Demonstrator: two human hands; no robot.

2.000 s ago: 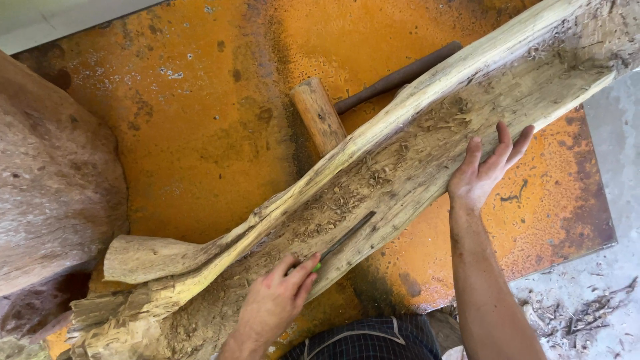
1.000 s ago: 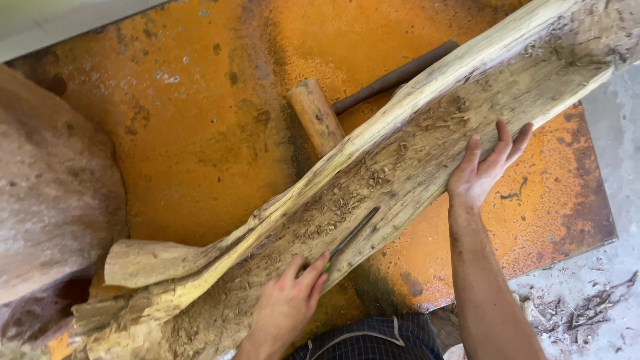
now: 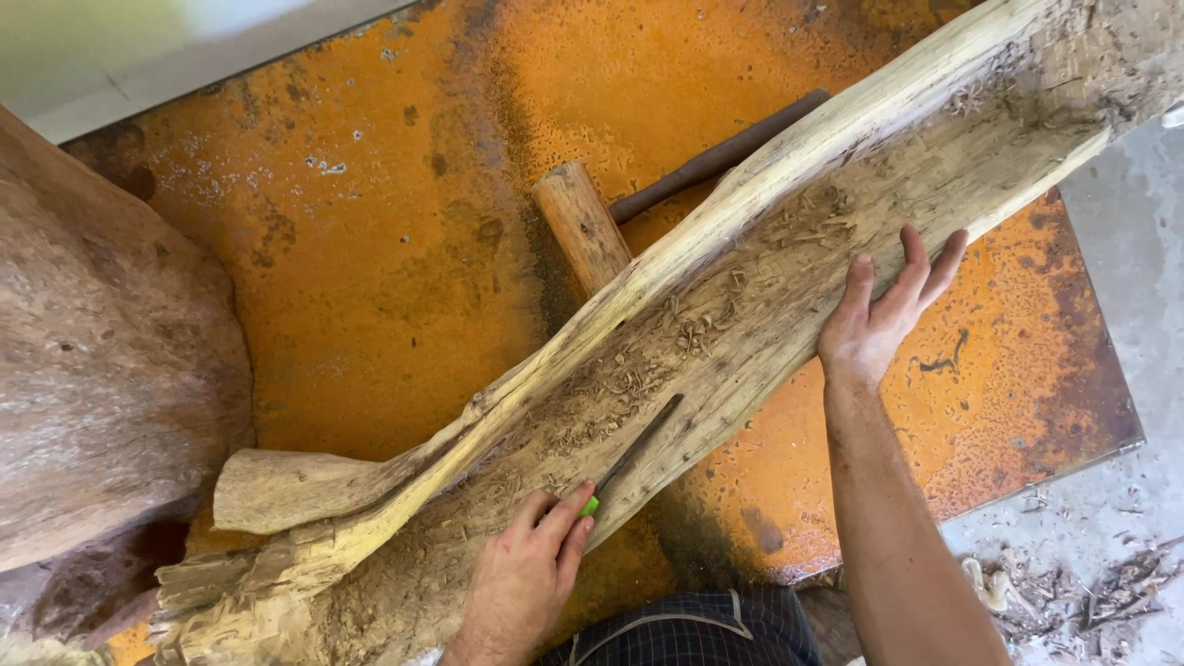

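Observation:
A long hollowed piece of log [image 3: 740,370] lies diagonally across the view, its trough strewn with wood shavings [image 3: 629,384]. My left hand [image 3: 523,573], at the lower middle, is closed around the green handle of a thin dark-bladed hand tool [image 3: 638,444]; its exact kind cannot be told. The blade points up and right, over the trough's near side. My right hand [image 3: 869,324] rests against the log's near edge, fingers spread over the rim and thumb on the inner side. A stubby side branch [image 3: 296,490] juts from the log's lower left.
Beyond the log, a wooden mallet head [image 3: 578,222] with a dark handle [image 3: 721,157] lies on the rusty orange metal sheet [image 3: 370,342]. A large smooth wood block [image 3: 111,351] stands at the left. Wood debris [image 3: 1091,592] covers part of the concrete floor [image 3: 1138,277] at the lower right.

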